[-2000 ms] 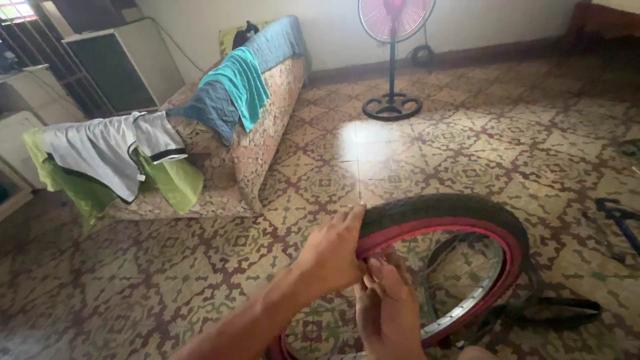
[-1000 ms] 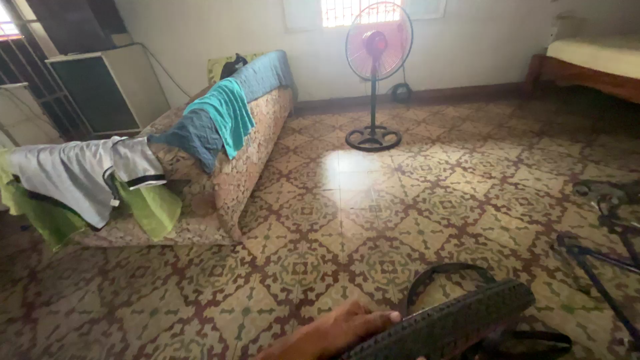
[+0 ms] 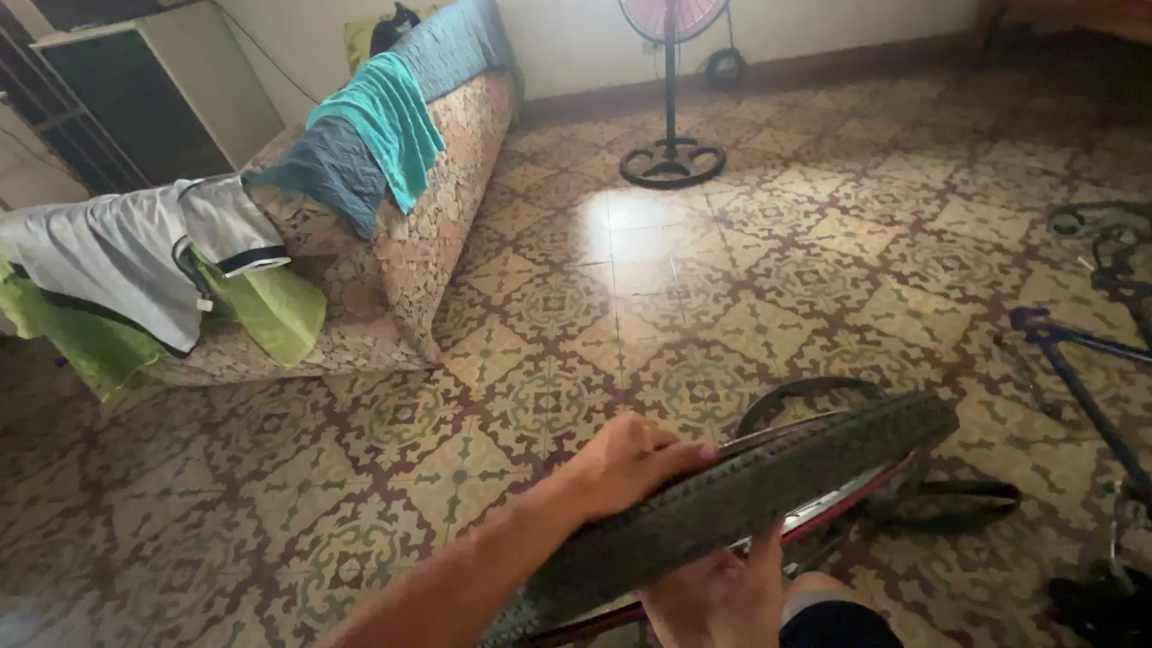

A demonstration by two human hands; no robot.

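Observation:
A bicycle wheel with a black knobby tire (image 3: 774, 486) and a red-edged metal rim (image 3: 837, 499) is tilted in front of me, its tread facing up. My left hand (image 3: 634, 459) grips the tire's far side, fingers curled over its edge. On the near side, my right hand (image 3: 720, 585) holds the wheel from below, its fingers at the rim and partly hidden by the tire. Behind and beside the wheel, black rubber loops (image 3: 963, 506) lie on the floor.
A bicycle frame (image 3: 1084, 378) and other bike parts lie at the right. A cloth-covered sofa (image 3: 459, 198) draped with clothes stands at the left. The base of a pedestal fan (image 3: 672, 164) rests on the patterned tile floor (image 3: 549, 396) farther back.
The wheel has turned: two seconds ago its red-edged side and open middle faced me, now the tread does. My right hand, out of clear sight one second ago, shows again under the tire.

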